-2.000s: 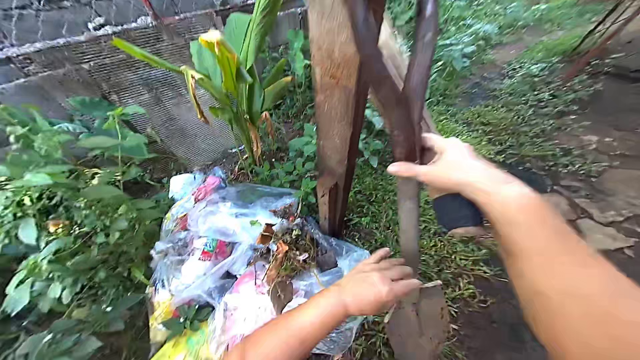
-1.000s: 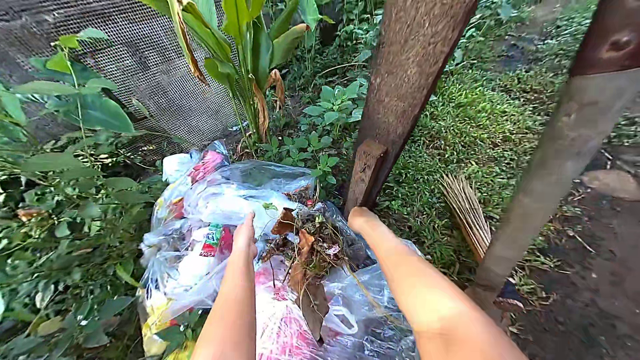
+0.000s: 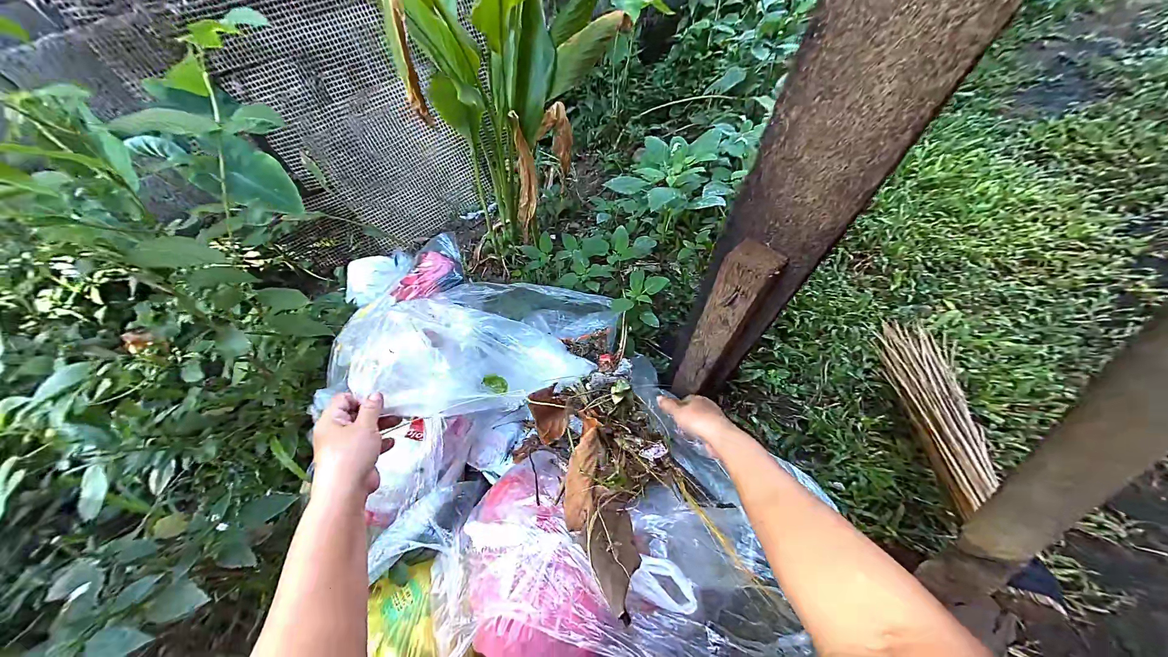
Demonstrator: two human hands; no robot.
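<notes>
A large clear plastic bag [image 3: 456, 338] full of waste lies on the ground at the centre, with dry leaves and plant debris [image 3: 620, 447] heaped at its opening. Pink plastic [image 3: 529, 584] and yellow plastic [image 3: 401, 607] show within or beside it. My left hand [image 3: 351, 438] pinches the bag's film at its left side, fingers curled. On the other side my right hand [image 3: 693, 418] is at the bag's right edge, beside the foot of the wooden post; its fingers are mostly hidden, and its grip is unclear.
A thick wooden post [image 3: 821, 164] slants up behind my right hand. A bundle of thin sticks [image 3: 940, 411] lies in the grass beside a grey shaft [image 3: 1068, 465] at the right. Leafy plants [image 3: 182, 365] crowd the left, and mesh [image 3: 356, 119] covers the wall behind.
Two seconds ago my right hand was on the forked wooden handle of a shovel; it has let go and is now at the bag. My left hand has moved left across the bag since a second ago.
</notes>
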